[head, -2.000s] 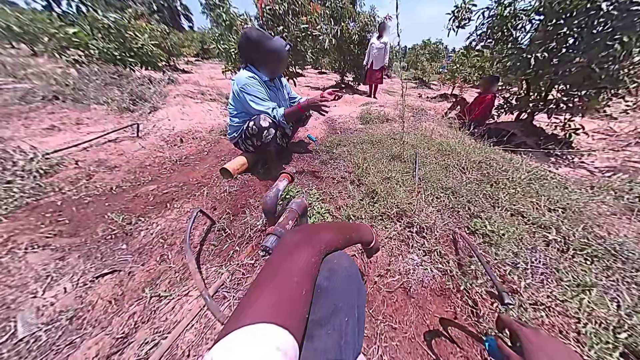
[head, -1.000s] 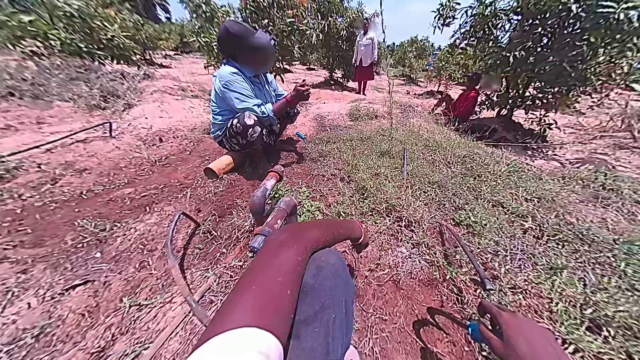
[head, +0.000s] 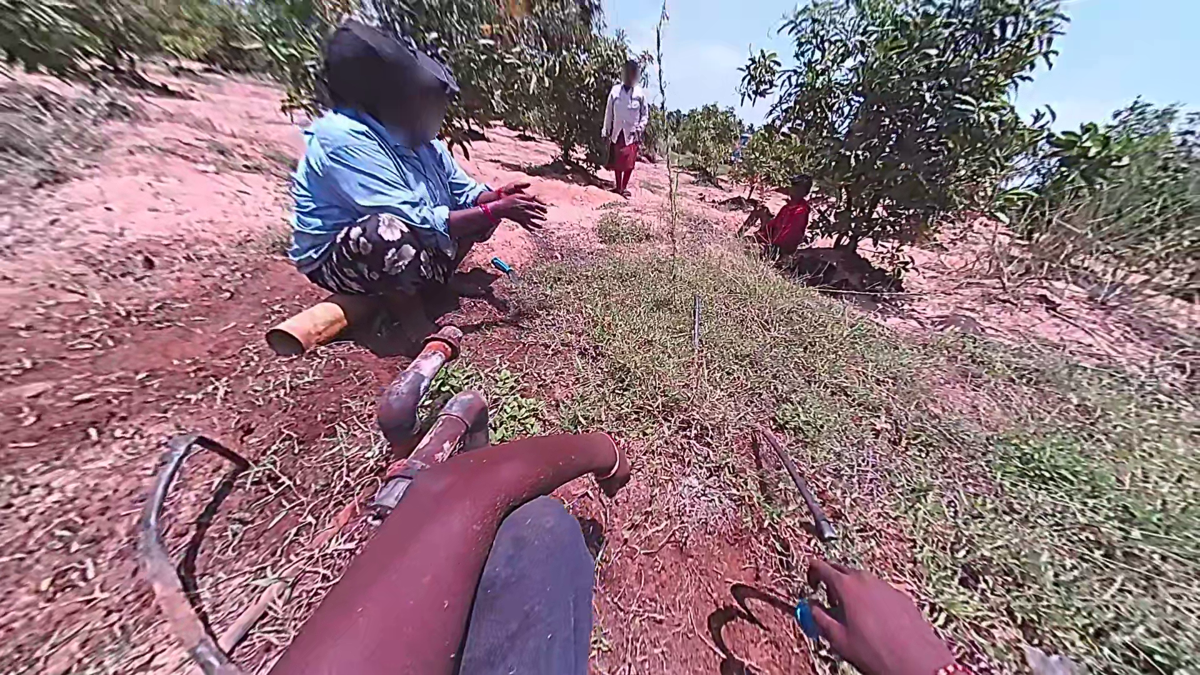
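Note:
My left arm rests over my knee, and my left hand (head: pixel 614 469) hangs beyond it with the fingers mostly hidden; nothing shows in it. At the lower right, my right hand (head: pixel 867 614) has its thumb and fingers closed around a small blue fitting (head: pixel 806 619). Just beyond that hand, a thin black hose (head: pixel 799 487) lies on the soil with its end toward my fingers. Left of my knee stand grey and rusty pipe elbows (head: pixel 436 441). A bent black hose (head: pixel 164 553) arches over the ground at the lower left.
A person in a blue shirt (head: pixel 366 178) squats beside an orange-brown pipe (head: pixel 307 325). Near them lies a small blue-handled object (head: pixel 503 267). A person stands farther back (head: pixel 624 127), and another in red (head: pixel 787 225) sits by a tree. Low grass (head: pixel 750 328) covers the ground ahead.
The squatting person's hands have moved from apart to close together. My left arm stays over my knee, and my right hand stays low at the right with the blue fitting.

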